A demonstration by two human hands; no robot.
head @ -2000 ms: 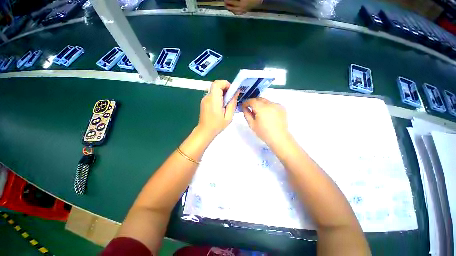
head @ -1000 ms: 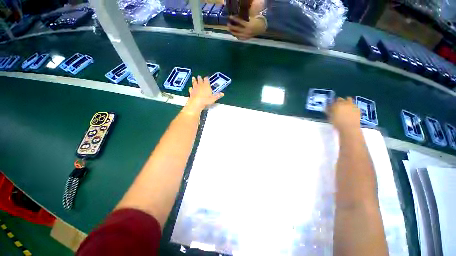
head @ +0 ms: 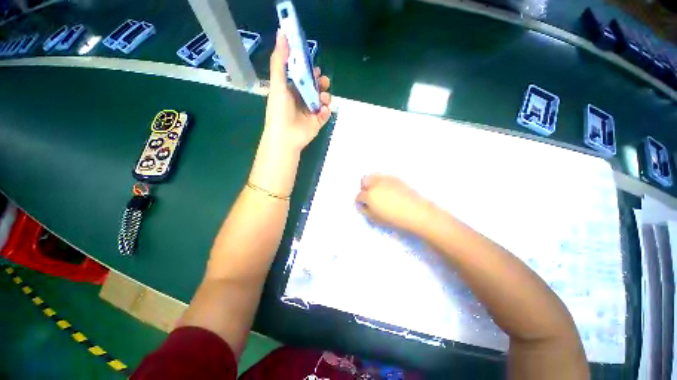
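My left hand (head: pixel 293 111) holds a light-blue housing (head: pixel 298 59) upright and tilted, edge towards me, above the belt's near rail. My right hand (head: pixel 386 202) is low over the shiny sticker sheet (head: pixel 475 178), with thumb and fingertips together at its left part. Whether a small adhesive piece is between those fingertips is too small to tell. The sheet is washed out by glare, with faint bluish marks at its right.
More housings (head: pixel 538 110) lie on the green conveyor belt (head: pixel 364 59) beyond the pale rail. A pale post (head: pixel 223 44) rises at the left. A patterned phone (head: pixel 160 146) with a braided strap (head: pixel 131 226) lies at left. Spare sheets (head: pixel 661 260) are at right.
My left hand has lifted a housing from the belt. My right hand has left the housings on the belt and come back over the sheet. The view has shifted.
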